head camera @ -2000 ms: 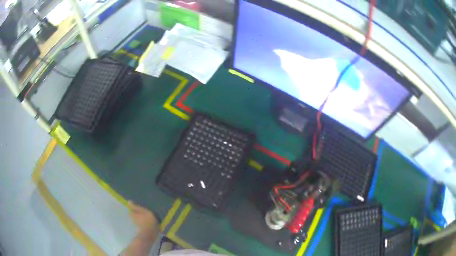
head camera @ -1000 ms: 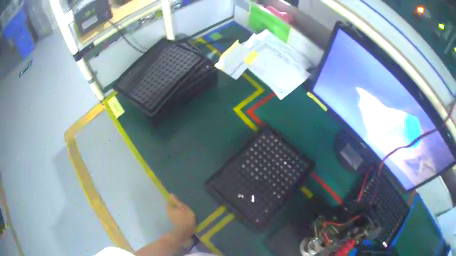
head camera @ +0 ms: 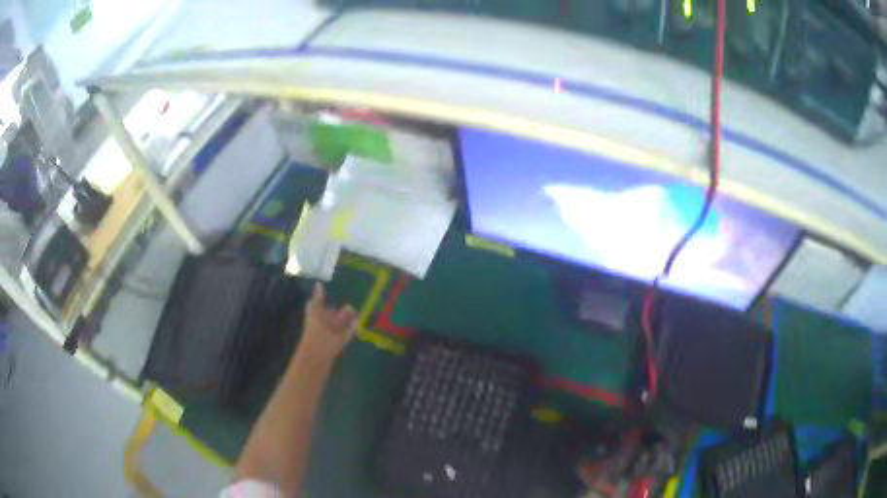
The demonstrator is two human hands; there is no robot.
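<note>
My left hand (head camera: pixel 329 326) is over the green mat, just below the white papers (head camera: pixel 389 219). Its index finger reaches up to the papers' lower edge; whether it touches them cannot be told. It seems to hold nothing. My right hand is not in view. The black component tray (head camera: pixel 462 404) lies right of my left forearm, its upper pockets filled with pale dots and small pale pieces near its lower part. The test fixture (head camera: pixel 627 462) is blurred at the lower right, cut by the frame edge.
Stacked black trays (head camera: pixel 209 321) stand left of my forearm. The monitor (head camera: pixel 622 224) stands behind, under a shelf (head camera: pixel 438 83). A red lead (head camera: pixel 718 107) hangs down to the fixture. Side trays (head camera: pixel 754 467) lie at the lower right. A black ridged panel (head camera: pixel 715 360) is below the monitor.
My left hand has moved from the bench's front edge forward to the papers. The view has swung up and right since one second ago, showing more of the shelf.
</note>
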